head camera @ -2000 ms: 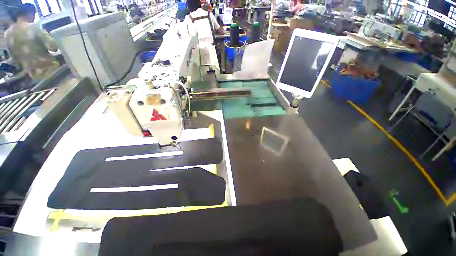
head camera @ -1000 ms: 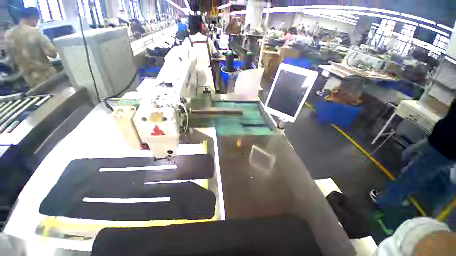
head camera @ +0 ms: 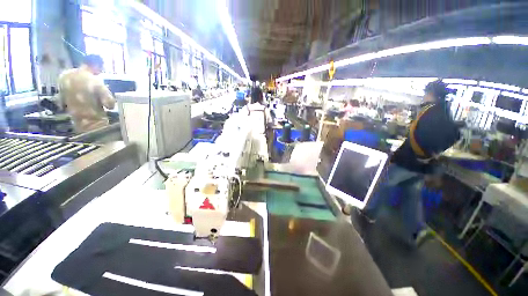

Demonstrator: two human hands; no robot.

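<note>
The slotted black piece [head camera: 156,260] lies flat on the white base plate [head camera: 92,211], with narrow white slits showing. Its near edge is cut off by the bottom of the picture. The cream-white sewing head [head camera: 209,209] with a red three-diamond mark stands over its far edge. The needle area [head camera: 213,234] is too small to make out. A yellow strip [head camera: 252,226] shows at the plate's right side. Neither of my hands is in the picture.
The control screen [head camera: 356,173] stands right of the dark glossy table surface [head camera: 312,269]. A person [head camera: 425,141] in dark top and jeans is in the aisle at right. Another person [head camera: 85,95] stands far left behind the roller conveyor [head camera: 40,153]. The green cover [head camera: 295,196] lies behind.
The view has tilted up, so the near black panel has left the bottom edge. The pale sleeve or hand at lower right is gone. The person at right has come fully into view.
</note>
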